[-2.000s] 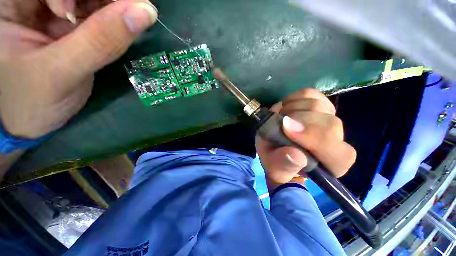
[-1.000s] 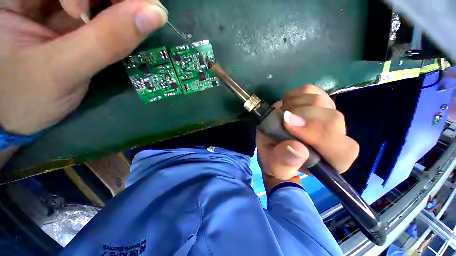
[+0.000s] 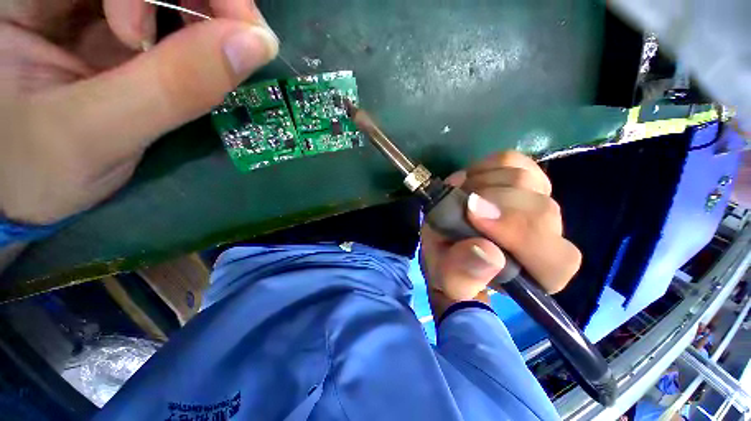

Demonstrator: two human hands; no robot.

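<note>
Two green circuit boards lie side by side on the dark green bench mat: the left board (image 3: 255, 127) and the right board (image 3: 323, 115). My right hand (image 3: 502, 226) holds the soldering iron (image 3: 556, 316) by its black handle. The iron's tip is at the right board's upper right part; exact contact is hard to tell. My left hand (image 3: 107, 107), cut off by the frame's left and top edges, pinches thin solder wire (image 3: 177, 9) between thumb and finger. The wire's thin free end reaches toward the top edge of the right board.
The bench mat (image 3: 461, 66) ends in a worn edge near my lap, with yellowish tape (image 3: 650, 123) at the right. Crinkled clear plastic (image 3: 111, 358) lies low at the left. Metal rails (image 3: 659, 358) and a blue panel (image 3: 671, 238) stand at the right.
The boards have shifted slightly to the right in view. My left hand has moved a little to the right, and more solder wire shows above its thumb. My right hand stays nearly still.
</note>
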